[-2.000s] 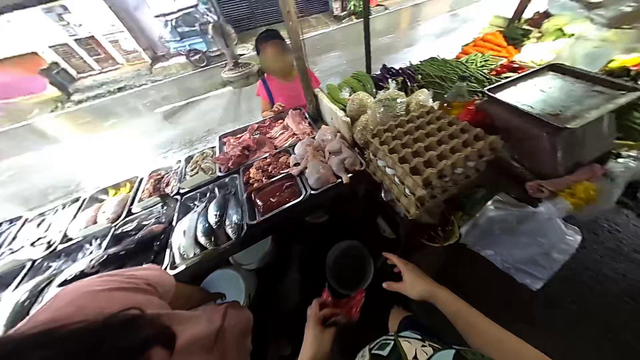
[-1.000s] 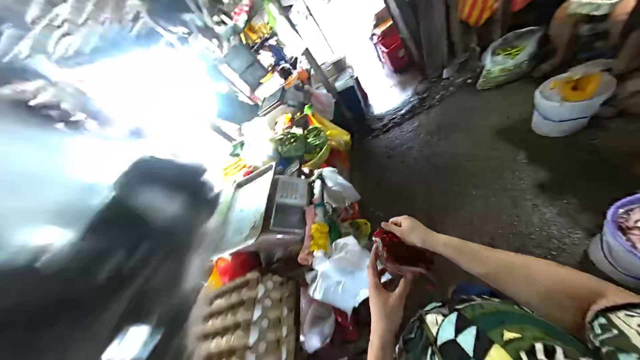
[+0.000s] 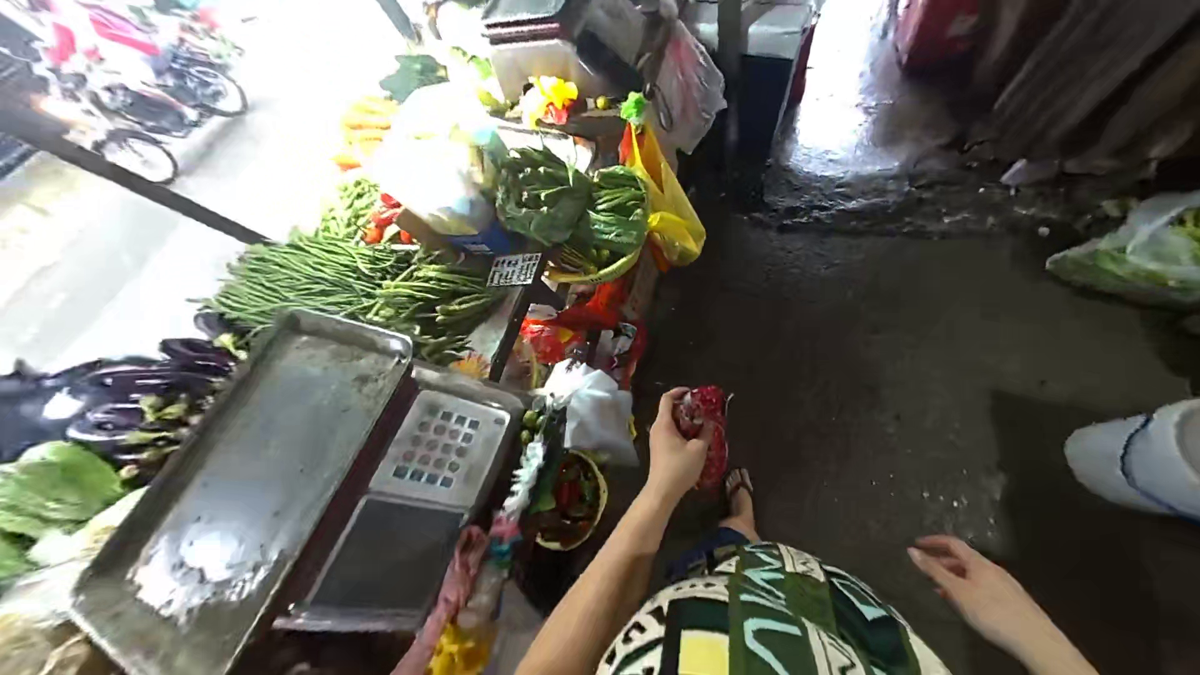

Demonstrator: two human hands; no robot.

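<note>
My left hand [image 3: 677,448] is closed on a red plastic bag [image 3: 714,445], which hangs beside the stall above the wet floor; what is inside cannot be made out. Held out low at the right, my right hand [image 3: 966,581] has its fingers apart and nothing in it. To the left of the bag are white plastic bags [image 3: 598,417] and a round basket [image 3: 600,511] with dark red and green contents. A weighing scale with a keypad [image 3: 436,445] stands beyond them, beside a metal tray [image 3: 253,487].
String beans [image 3: 328,281], eggplants [image 3: 112,394] and leafy greens [image 3: 553,197] lie along the stall at left. A yellow plastic bag [image 3: 675,225] hangs at its edge. On the right are a white bucket [image 3: 1139,459] and a clear bag of green vegetables [image 3: 1144,248]. Motorcycles [image 3: 150,103] stand outside.
The view has swung from the meat and fish trays to the vegetables and scale. One second ago both hands were at the red bag; now my right hand is away from it, low at the right.
</note>
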